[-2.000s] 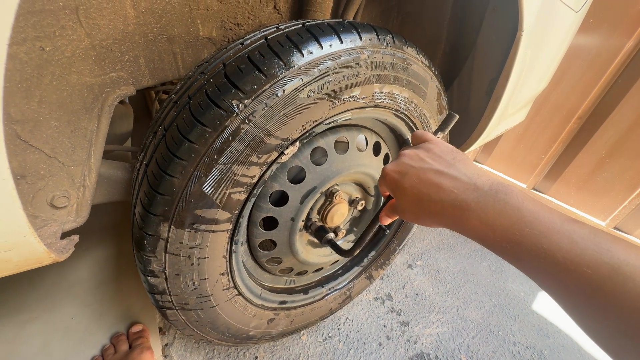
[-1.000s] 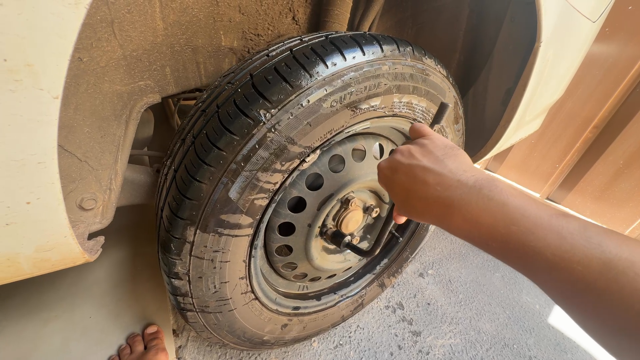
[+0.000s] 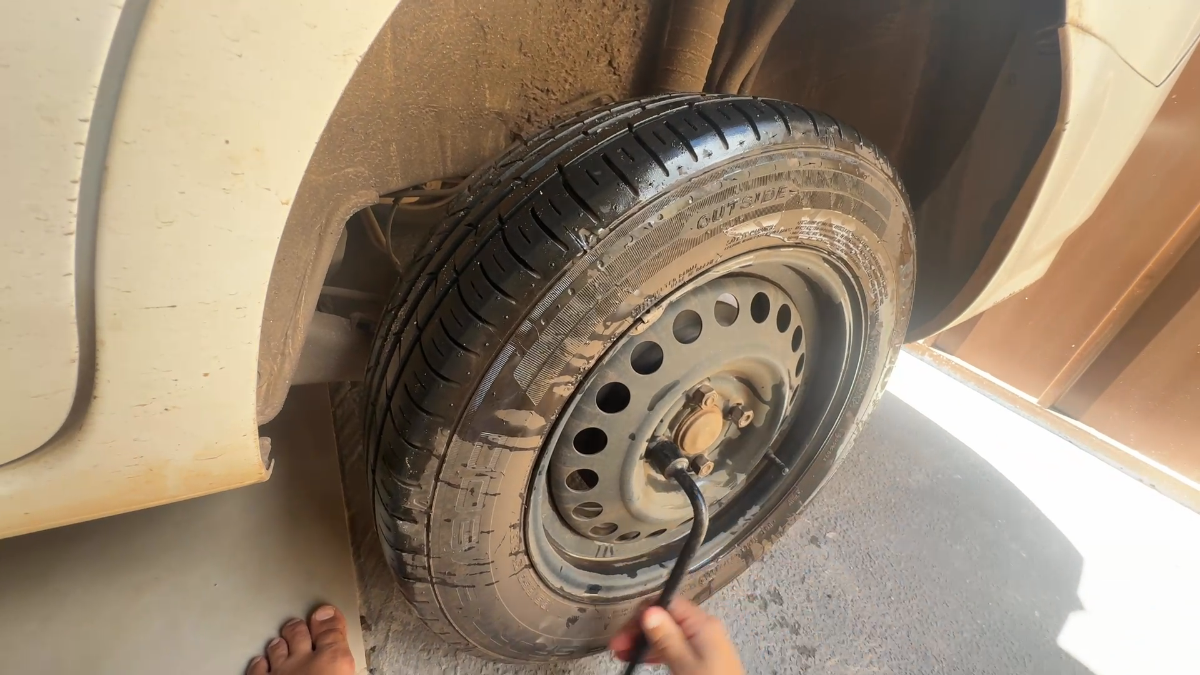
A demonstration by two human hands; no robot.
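My right hand [image 3: 680,637], at the bottom edge, grips the handle of a black L-shaped lug wrench [image 3: 692,544]. The wrench's socket end sits over the lower left lug nut of a dark steel wheel [image 3: 647,357]. Other rusty lug nuts [image 3: 741,414] show around the brown hub centre [image 3: 698,430]. A wet, muddy tire [image 3: 487,469] surrounds the wheel. The lower end of the wrench runs out of view. My left hand is not in view.
The cream car body [image 3: 187,234] and its muddy wheel arch [image 3: 450,84] frame the tire. Bare toes [image 3: 314,642] rest on a smooth floor at lower left. Rough grey ground [image 3: 844,572] lies beneath the wheel, and a brown ribbed metal panel [image 3: 1078,309] stands at right.
My right hand has moved from the wheel's right side down to the bottom of the view, and the wrench handle now points downward. The view has also shifted.
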